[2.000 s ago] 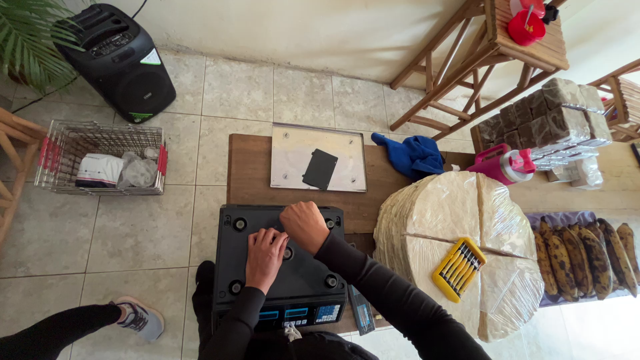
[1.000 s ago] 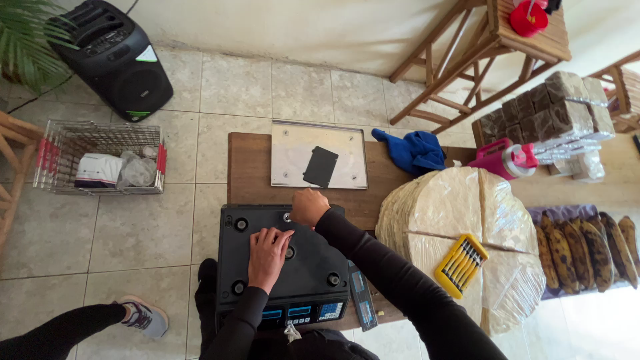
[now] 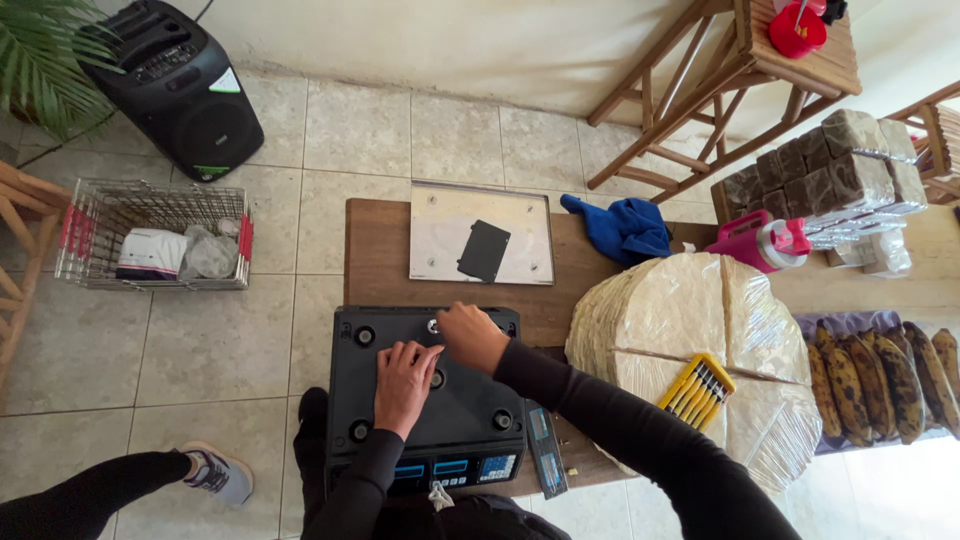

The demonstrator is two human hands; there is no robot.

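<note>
A black electronic scale lies upside down on the wooden table, round feet up, its keypad and displays facing my body. My left hand rests on its underside, thumb and index finger together near the middle; whether they pinch something small is not visible. My right hand is curled in a fist over the far edge of the scale, beside a small round metal part. What it may hold is hidden. Beyond the scale lies a metal weighing plate with a dark battery-cover-like panel on it.
A yellow case of precision screwdrivers sits on wrapped flatbread stacks at right. Near them are a blue cloth, a pink tumbler, wrapped brown blocks and plantains. A wire basket and speaker stand left.
My right hand has shifted slightly left and away from my body over the scale since two seconds ago. My left hand stays on the scale's underside.
</note>
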